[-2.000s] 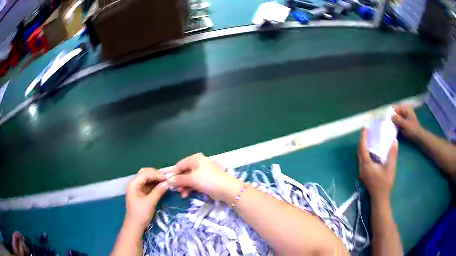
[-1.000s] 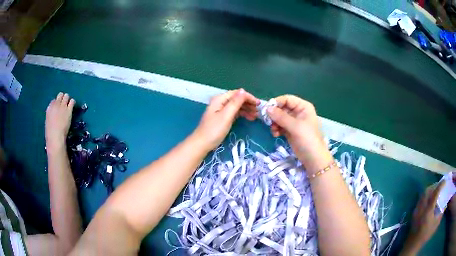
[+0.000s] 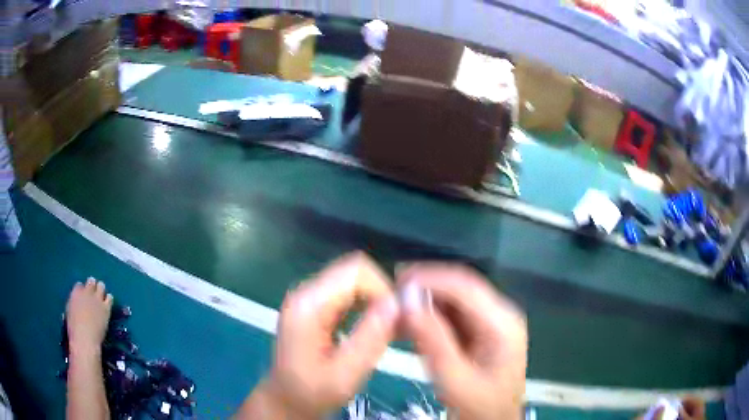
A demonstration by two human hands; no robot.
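My left hand (image 3: 333,332) and my right hand (image 3: 464,336) are raised together in front of me over the worktop's white edge strip, both blurred. Their fingertips meet. A small whitish bit, which looks like part of a wrist strap (image 3: 417,297), shows at my right fingertips; the rest is hidden by the fingers. I cannot tell whether my left fingers also grip it. Below my hands the top of the strap pile (image 3: 402,408) shows at the bottom edge of the picture, mostly cut off.
A neighbour's hand (image 3: 88,316) rests by dark charging cables (image 3: 135,381) at left. Another person's hand (image 3: 692,408) is at the bottom right edge. Across the green belt (image 3: 271,221) stand a big brown carton (image 3: 427,123), flat packs (image 3: 275,115) and blue and dark gadgets (image 3: 686,215).
The view has tilted up, so the cartons across the belt show and the strap pile has dropped mostly out of the picture. The bunched strap at my fingertips shows only as a small whitish bit.
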